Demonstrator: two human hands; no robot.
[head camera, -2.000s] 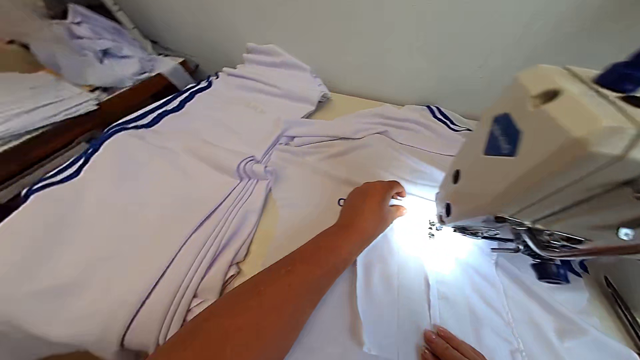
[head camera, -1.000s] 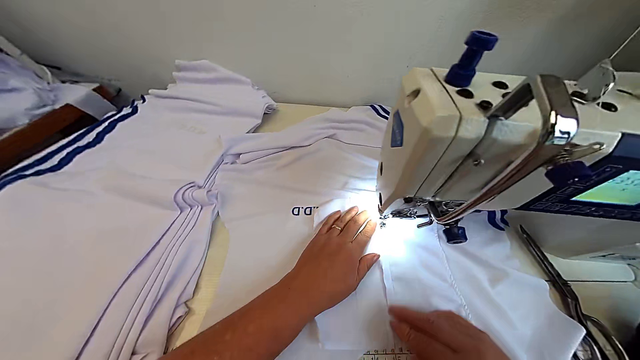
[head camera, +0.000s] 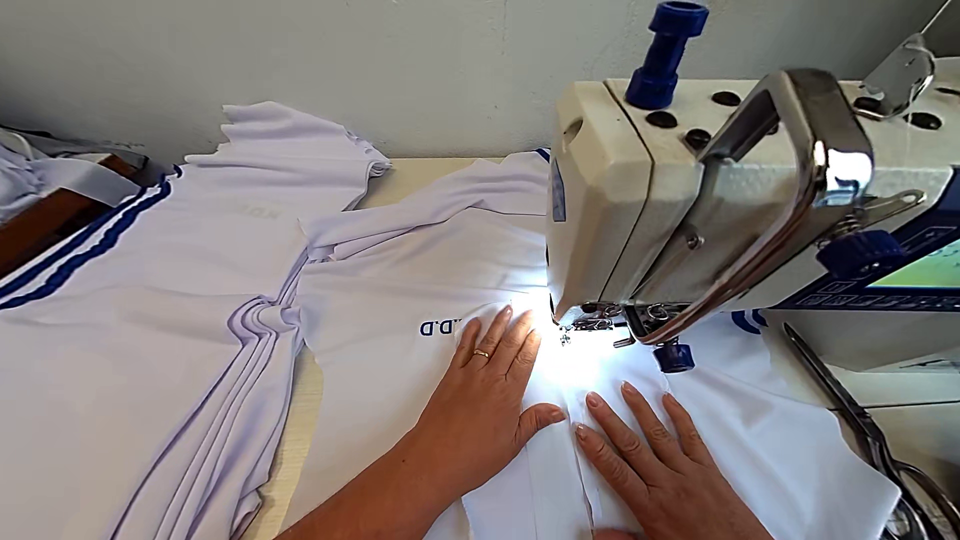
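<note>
White fabric of a garment piece (head camera: 375, 390) with dark blue lettering lies under the needle area of a sewing machine (head camera: 622, 187), whose lamp lights it brightly. My left hand (head camera: 480, 405), a ring on one finger, rests flat on the cloth just left of the presser foot (head camera: 591, 325). Nearer to me and to the right, my right hand (head camera: 660, 457) lies palm down with fingers spread on the same cloth. Between the two hands runs a narrow fold or seam in the fabric. Neither hand grips anything.
Layered white garment pieces (head camera: 150, 360) with blue stripes cover the left of the table (head camera: 300, 420). Dark-bladed scissors (head camera: 855, 412) lie at the right, partly beside the cloth. A wooden edge (head camera: 45, 225) with more white cloth is at the far left, and a wall stands behind.
My left hand has flattened onto the cloth from its earlier curled pose near the needle. My right hand has moved up the fabric and spread its fingers. The view has shifted right.
</note>
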